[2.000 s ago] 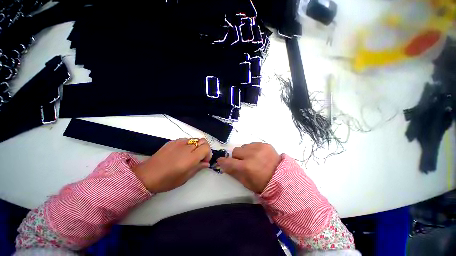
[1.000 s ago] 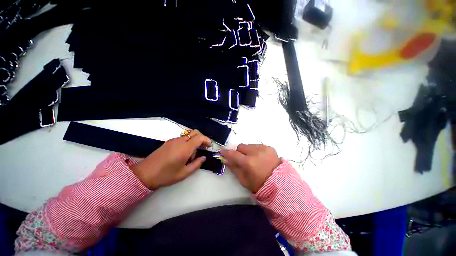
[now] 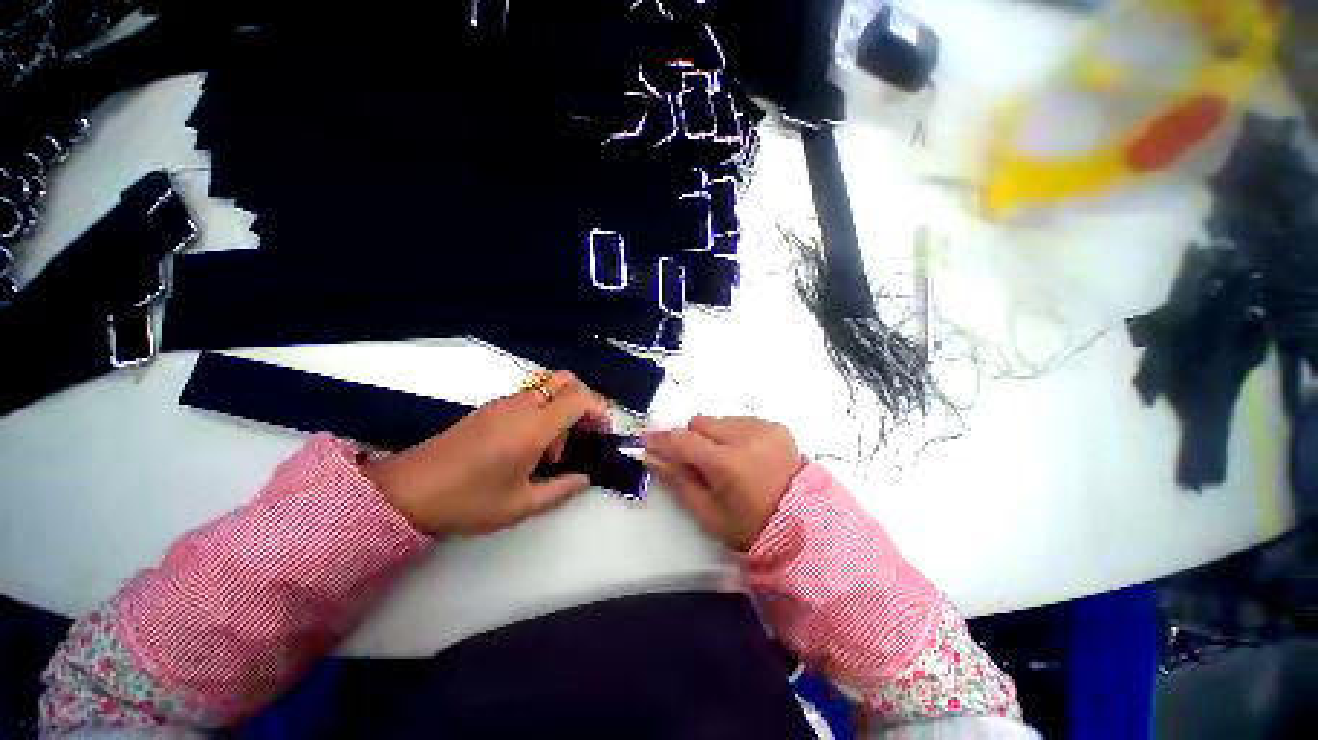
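A black fabric strap (image 3: pixel 311 401) lies slanting on the white table in front of me, its right end with a pale rectangular outline showing between my hands. My left hand (image 3: pixel 506 455), with a gold ring, lies over the strap near that end and holds it, thumb apart along its lower side. My right hand (image 3: pixel 727 471) is at the right end, fingertips pinched together; a small silvery bit shows at them, too small to tell what it is. Whether my right fingers also grip the strap is hidden.
A large pile of black straps (image 3: pixel 434 174) with pale rectangular outlines lies behind my hands. A thread bundle (image 3: pixel 877 351) lies at the tip of a lone strap. Black fabric pieces (image 3: pixel 1203 362), a yellow item (image 3: pixel 1062 177) and a black box-like object (image 3: pixel 898 49) are at the right.
The strap end, earlier bunched between both hands' fingers, now lies flat. My left thumb has moved down and away from my right fingers. The view has shifted slightly.
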